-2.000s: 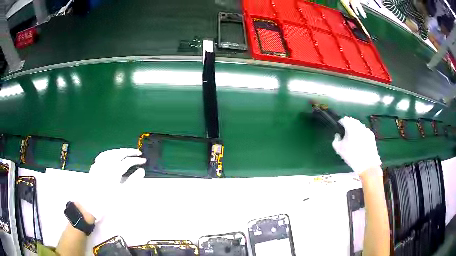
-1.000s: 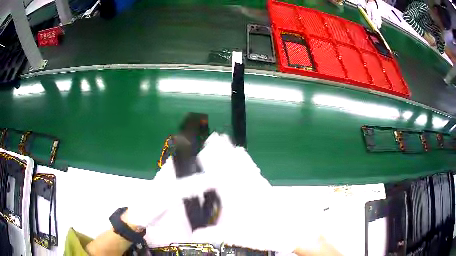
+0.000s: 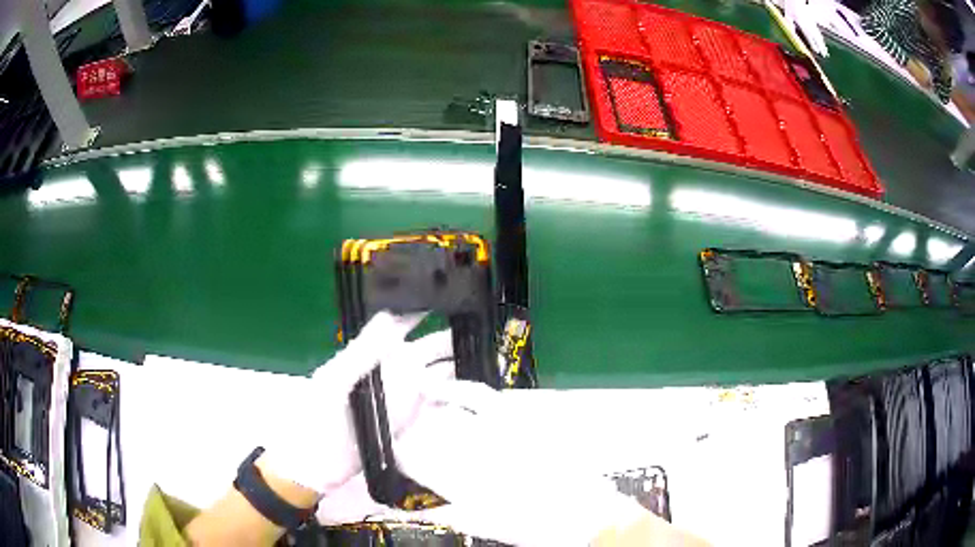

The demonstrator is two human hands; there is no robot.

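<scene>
A small stack of phone middle frames [image 3: 428,280], black with gold-orange edges, is held upright in front of me over the near edge of the green conveyor belt [image 3: 609,342]. My left hand [image 3: 347,411], in a white glove with a black wristband, is closed around its left side. My right hand [image 3: 481,449], also gloved, is at the lower right of the stack; its fingers overlap the left glove and its grip is not clear. Another frame with gold contacts [image 3: 515,347] lies behind the stack, mostly hidden.
A black divider bar [image 3: 511,214] crosses the belt. Beyond are a red tray [image 3: 727,96] and a single grey frame [image 3: 557,83]. Frames lie in a row [image 3: 754,282] on the belt at right. Dark frames are packed [image 3: 919,449] at lower right; white-edged trays [image 3: 62,427] are at left.
The stack has come upright and into clear view between my hands. The row of frames on the right of the belt has extended leftward; the row at left has shifted left.
</scene>
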